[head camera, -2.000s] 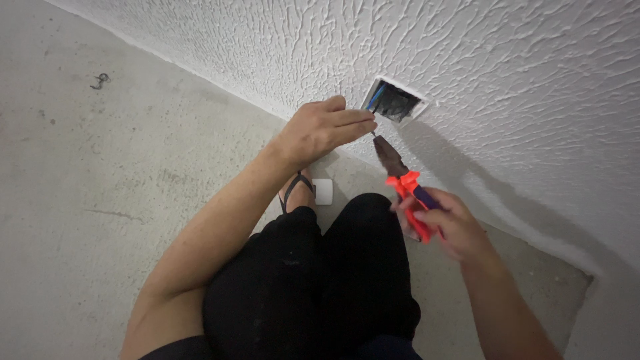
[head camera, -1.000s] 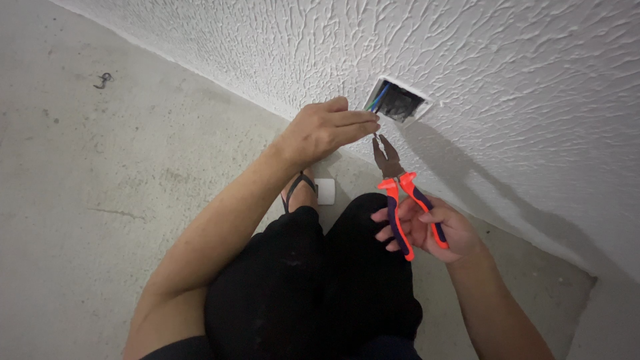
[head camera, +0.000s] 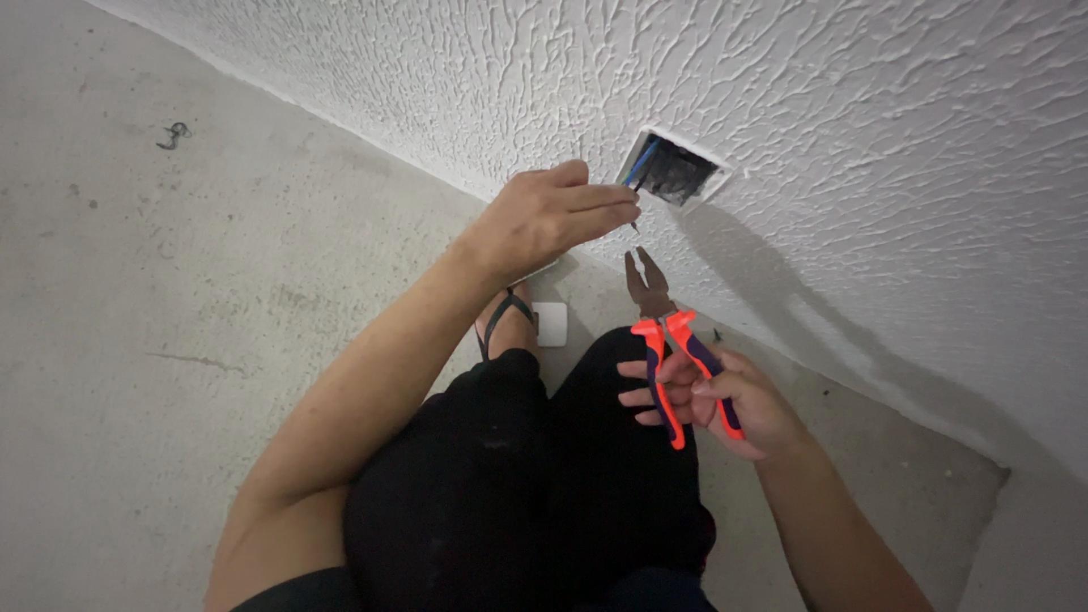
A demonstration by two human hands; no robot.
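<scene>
My left hand (head camera: 557, 208) pinches the end of an electrical wire (head camera: 636, 227), its tip poking out below the fingertips. Beside those fingers, a square wall box (head camera: 680, 170) is set in the textured white wall, and blue and dark wires (head camera: 642, 161) come out of its left side. In my right hand (head camera: 735, 395) are combination pliers (head camera: 650, 297) with orange and dark purple handles. Their jaws are spread and point up at the wire tip, just below it and not touching it.
A white switch or socket plate (head camera: 552, 324) lies on the concrete floor (head camera: 170, 340) beside my sandalled foot (head camera: 508, 327). Near the upper left, a small dark curl of wire or scrap (head camera: 173, 136) rests on the floor. My knees are below the wall box.
The pliers, with their handles close together two seconds ago, have spread at handles and jaws. My right fingers have loosened around them. My left hand stays by the wall box.
</scene>
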